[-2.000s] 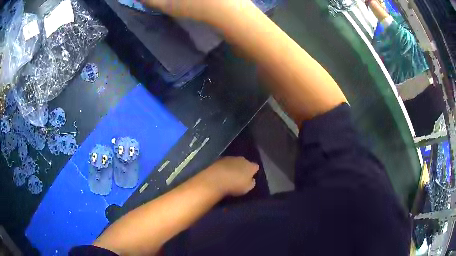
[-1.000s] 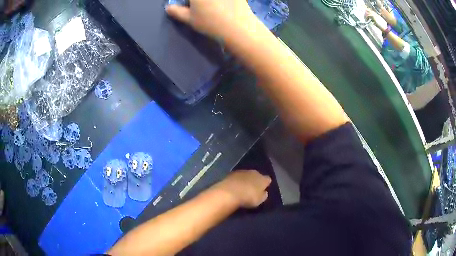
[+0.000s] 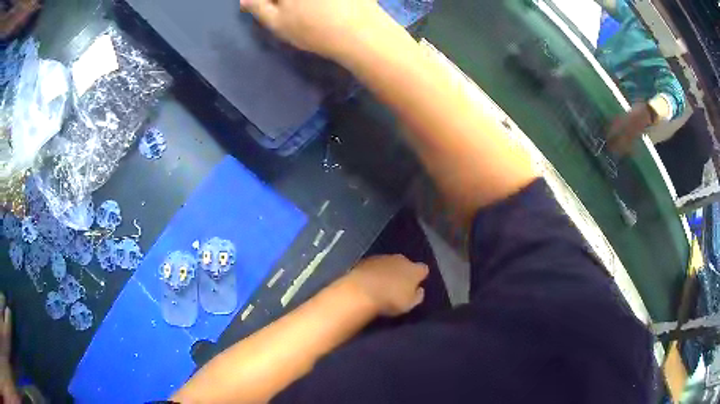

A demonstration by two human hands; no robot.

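Observation:
Two blue assembled parts (image 3: pixel 215 276) lie side by side on a bright blue mat (image 3: pixel 178 331), each with pale metallic fittings at its rounded upper end. My right hand (image 3: pixel 304 20) is at the top edge, over a dark flat board (image 3: pixel 237 71); its fingertips are partly cut off, and whether it holds anything cannot be told. My left hand (image 3: pixel 395 286) is curled into a fist near the bench's front edge, right of the mat, with nothing seen in it.
Clear plastic bags (image 3: pixel 110 110) lie upper left. Loose small blue parts (image 3: pixel 59 245) are heaped left of the mat. Tape strips (image 3: pixel 312 268) stick to the dark bench. A green conveyor belt (image 3: pixel 505 71) curves along the right, with another person's hand (image 3: pixel 631 126) over it. Fingers show at the left edge.
My right hand has shifted over the dark board, and the blue thing seen at its fingertips a second ago no longer shows. The other person's hand now reaches over the belt.

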